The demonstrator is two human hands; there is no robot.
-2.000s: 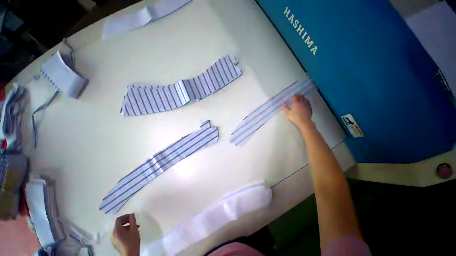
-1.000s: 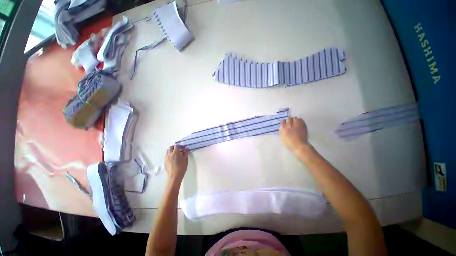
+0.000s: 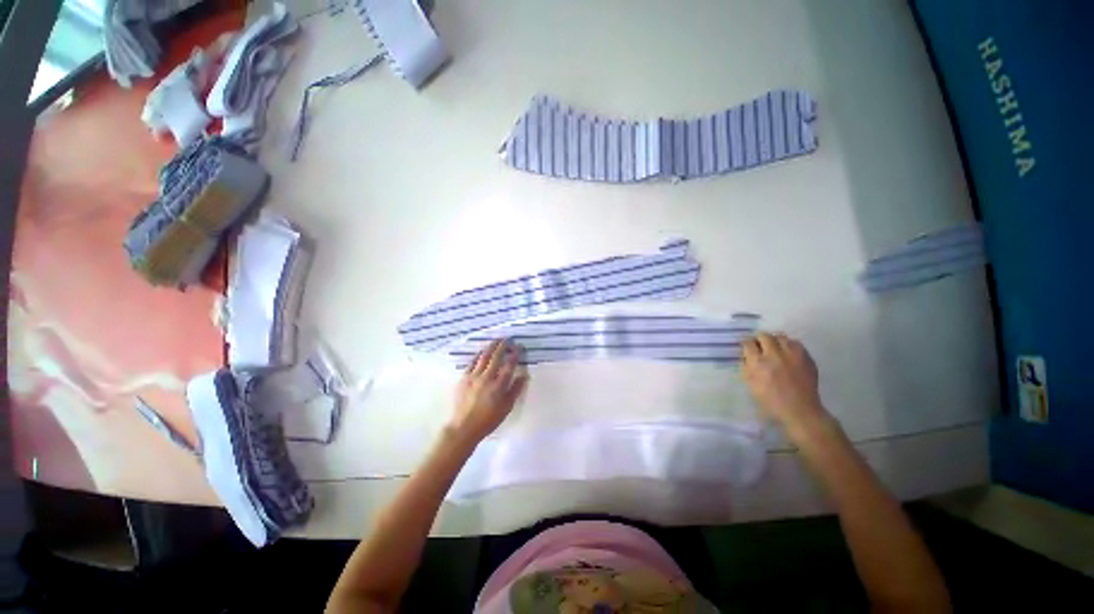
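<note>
A narrow collar stand piece [image 3: 624,339] with lengthwise dark stripes lies on the white surface in front of me. My left hand [image 3: 490,386] has its fingers on the left end. My right hand [image 3: 782,372] has its fingers on the right end. A similar striped stack [image 3: 564,292] lies just beyond it, slightly tilted. White interlining [image 3: 612,459] lies at the near table edge, below the hands. A paler interlined piece [image 3: 926,259] lies at the right, its far end under the blue machine cover.
A wider collar piece [image 3: 666,144] with crosswise stripes lies farther up. The blue HASHIMA machine [image 3: 960,72] borders the right. At left are a tied bundle [image 3: 198,210], a white stack [image 3: 262,294], a striped bundle [image 3: 246,462], a bundle with a tie strip [image 3: 406,42] and snips [image 3: 162,426].
A narrow striped piece now lies nearer me, apart from its stack, with both hands at its ends. The interlined piece at right has moved farther under the blue cover.
</note>
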